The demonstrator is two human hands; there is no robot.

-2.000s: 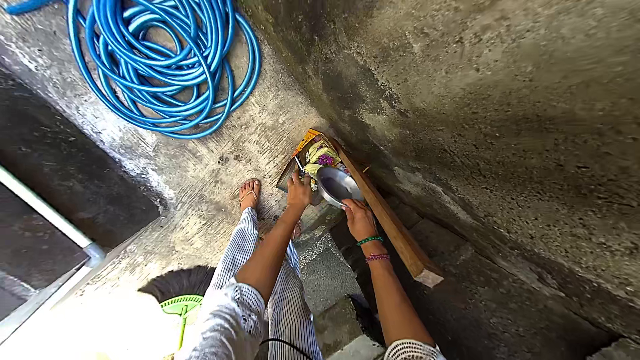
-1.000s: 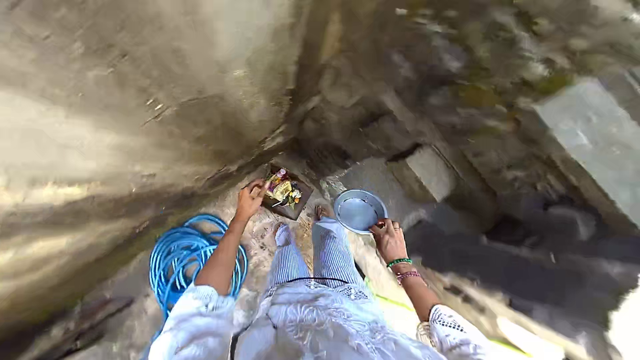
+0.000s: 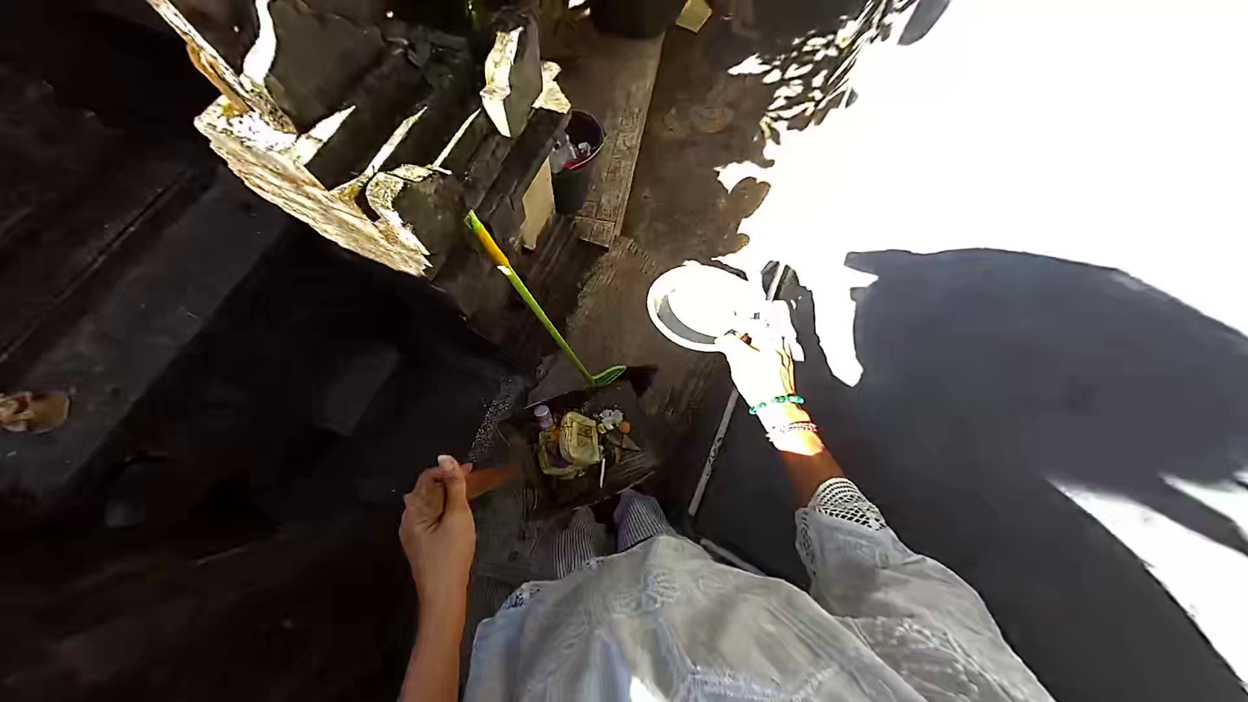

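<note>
My left hand [image 3: 439,517] is closed around the short handle of a dustpan [image 3: 526,487], held low before my legs. Small offerings, flowers and a yellowish woven leaf packet [image 3: 579,439] lie in the pan. Out to the right, in bright sun, my right hand [image 3: 760,356] grips the rim of a round metal bowl [image 3: 697,304]; glare hides what the bowl holds. Green beads and a second bracelet circle the right wrist.
A broom with a green and yellow handle [image 3: 541,312] lies beyond the dustpan. Farther off stands a dark bucket [image 3: 577,166] with some contents, beside stone steps. Shaded stonework is at left, with sunlit ground at upper right.
The view has swung strongly, from the wall and blue hose to steps and a bucket. The bowl has moved out to the right, away from the dustpan, into sunlight.
</note>
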